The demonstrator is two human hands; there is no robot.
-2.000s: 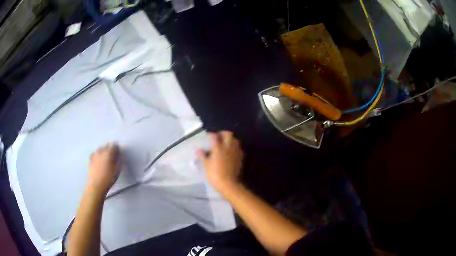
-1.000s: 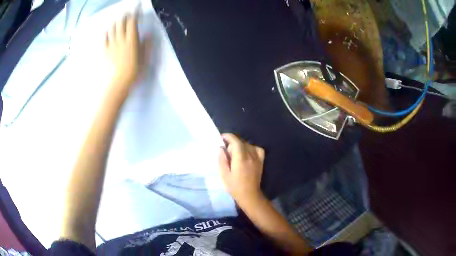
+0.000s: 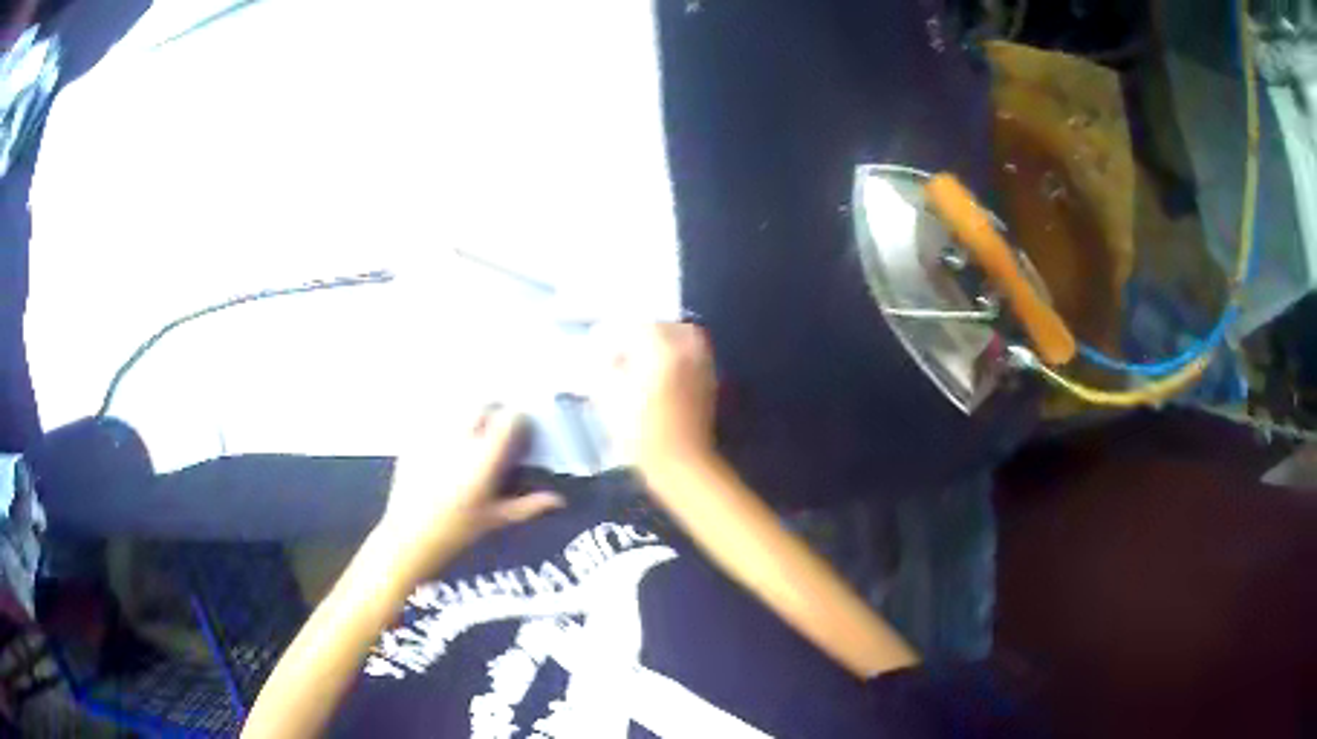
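The garment body panel (image 3: 347, 159) lies on the dark pressing table cover (image 3: 780, 260) and looks white in glare, with a dark curved seam line at its lower left. My left hand (image 3: 470, 469) is at the panel's near edge, thumb apart from the fingers; glare and blur hide whether it grips cloth. My right hand (image 3: 667, 383) is at the panel's near right corner, blurred, fingers over the cloth; its grip cannot be told. The steam iron (image 3: 946, 282) with its orange handle stands on the dark cover to the right, untouched.
A brown-yellow board (image 3: 1069, 188) lies right of the iron. A blue and yellow hose (image 3: 1206, 361) runs from the iron's handle up the right side. A blue mesh crate (image 3: 166, 686) is at the lower left. Dark red cloth (image 3: 1155, 563) is at the lower right.
My left hand has come back from the panel's far part to its near edge. The panel lies differently, its right edge now nearly straight up the view. The iron still stands untouched.
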